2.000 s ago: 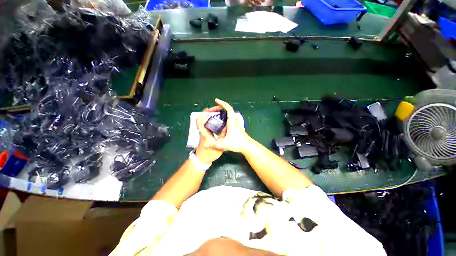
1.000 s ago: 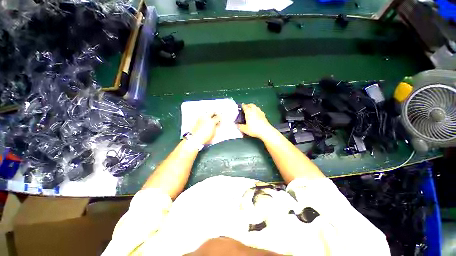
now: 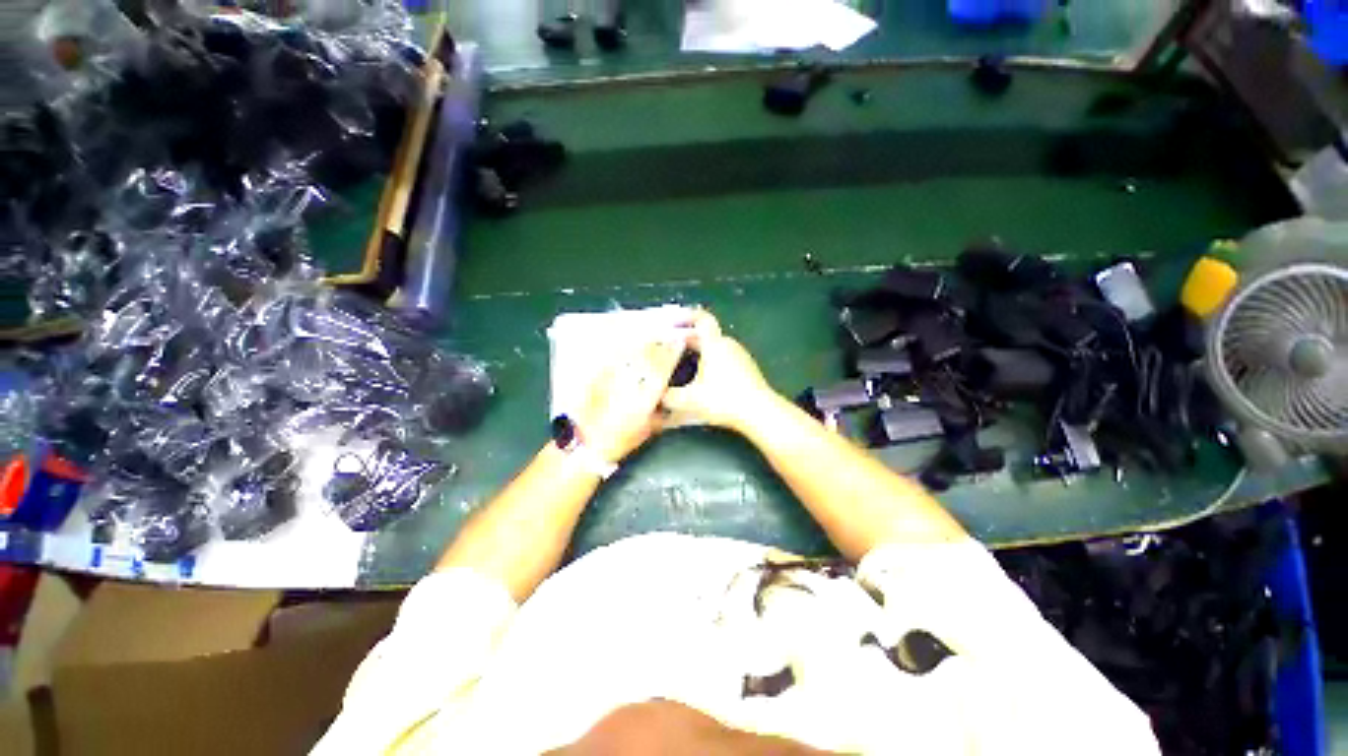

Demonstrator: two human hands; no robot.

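A white stack of poly bags [image 3: 580, 352] lies on the green near edge in front of me. My left hand [image 3: 633, 396] is over its right part, its fingers close to my right hand. My right hand [image 3: 719, 378] is at the stack's right edge and holds a small black power adapter [image 3: 685, 368], mostly covered by the fingers. Whether my left hand grips a bag is too blurred to tell. A loose adapter pile [image 3: 1005, 362] lies to the right. Bagged adapters [image 3: 252, 384] are heaped to the left.
A desk fan [image 3: 1289, 355] stands at the right, a yellow part beside it. A tan-edged tray [image 3: 396, 192] and a clear roller [image 3: 441, 192] are at the left. The green conveyor belt [image 3: 887, 222] runs behind. A blue bin [image 3: 1295, 628] and cardboard box [image 3: 148, 650] are below.
My hands came apart over the bag stack, then came together again at its right side. The black adapter has moved slightly left with my right hand.
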